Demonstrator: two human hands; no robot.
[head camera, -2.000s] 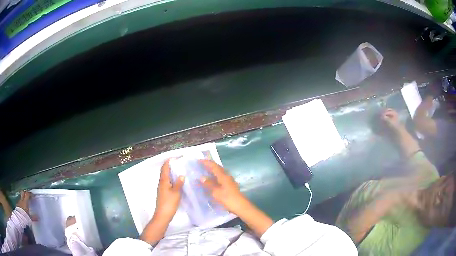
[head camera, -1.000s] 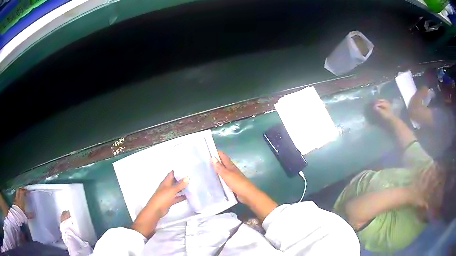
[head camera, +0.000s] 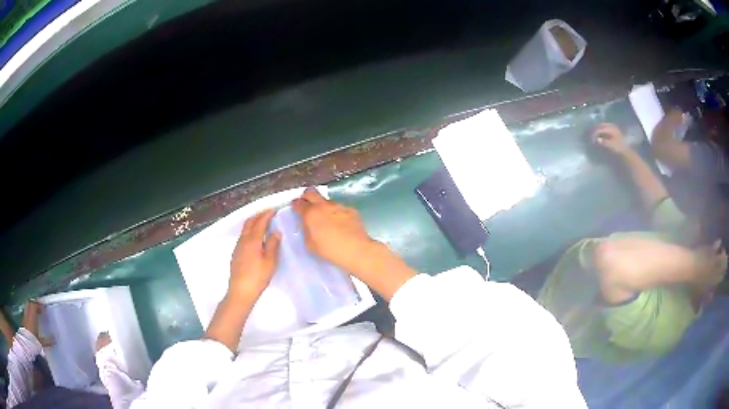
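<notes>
A white foam tray (head camera: 209, 275) lies on the green bench in front of me. A pale greyish see-through wrapped piece (head camera: 308, 279) lies in its right part. My left hand (head camera: 254, 260) rests at the left edge of the wrapped piece, fingers slightly spread. My right hand (head camera: 332, 232) lies over its top end, fingertips pressing near the tray's far edge. The fingertips partly hide the top of the piece. Whether either hand grips it cannot be told.
A stack of white sheets (head camera: 487, 164) and a black smartphone (head camera: 453, 214) with a white cable lie to the right. An open white sleeve (head camera: 547, 56) stands on the dark belt. A neighbour's hands are in another foam tray (head camera: 137, 327) at left. A person in green sits at right.
My right hand has moved from the tray's right side up over the top of the wrapped piece. My left hand has moved up along its left side. The view has shifted slightly.
</notes>
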